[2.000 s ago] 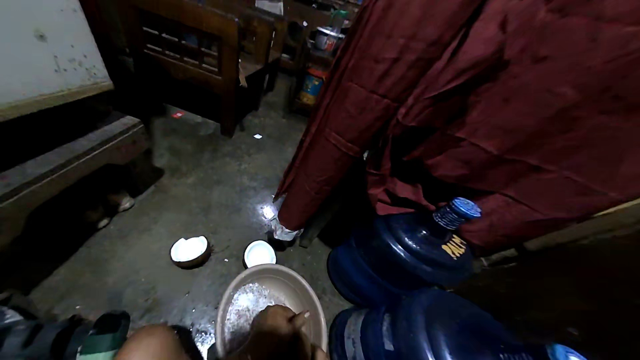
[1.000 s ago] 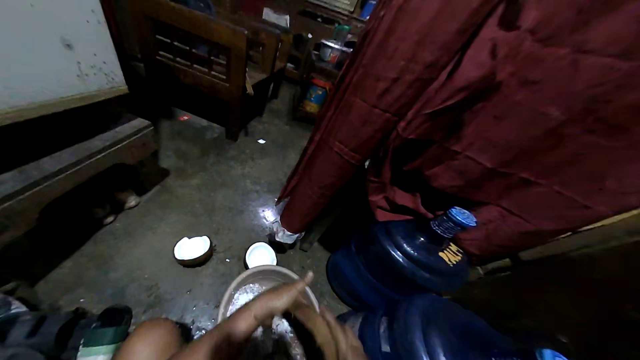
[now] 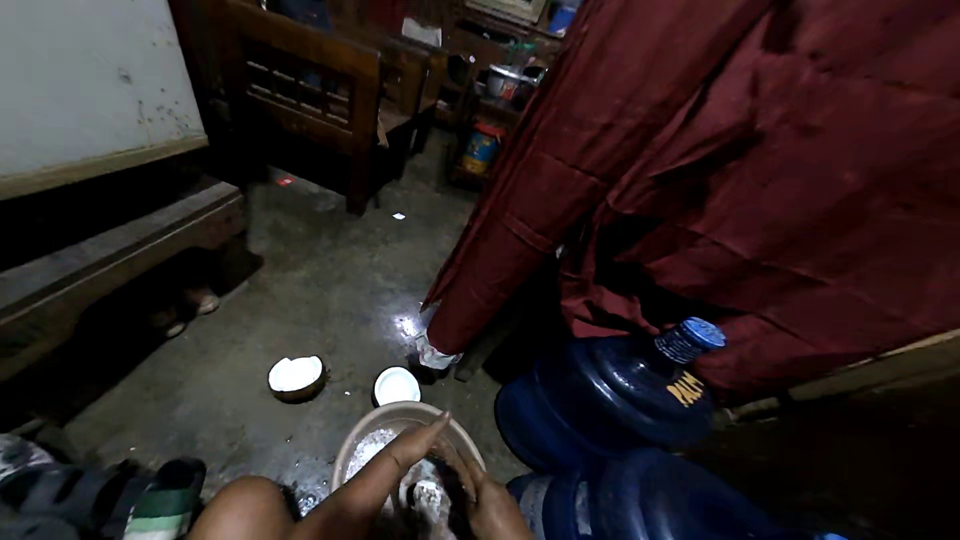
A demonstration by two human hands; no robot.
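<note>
A pale plastic basin [image 3: 347,455] stands on the floor at the bottom centre, with white shreds that look like grated coconut [image 3: 369,448] inside. My left hand [image 3: 417,444] reaches across it from the left, fingers extended along the far side of a dark, rounded coconut half [image 3: 451,480]. On the coconut's right side lies my right hand [image 3: 489,496]. A whitish, wet-looking piece shows between the hands; its shape is partly hidden. Beyond the basin are a coconut half with white flesh [image 3: 296,375] and a small round white-lined piece [image 3: 397,387], perhaps another half shell.
Two large blue water jugs [image 3: 600,397] stand right of the basin, below a dark red curtain [image 3: 810,187]. A wooden bench [image 3: 360,127] is further back. A person's feet [image 3: 204,301] show beneath a ledge [image 3: 120,247] at left. My bent knee [image 3: 244,510] is left of the basin.
Two seconds ago one hand was low inside the basin; now both hands are seen over it, around the dark coconut half. The floor pieces have not moved.
</note>
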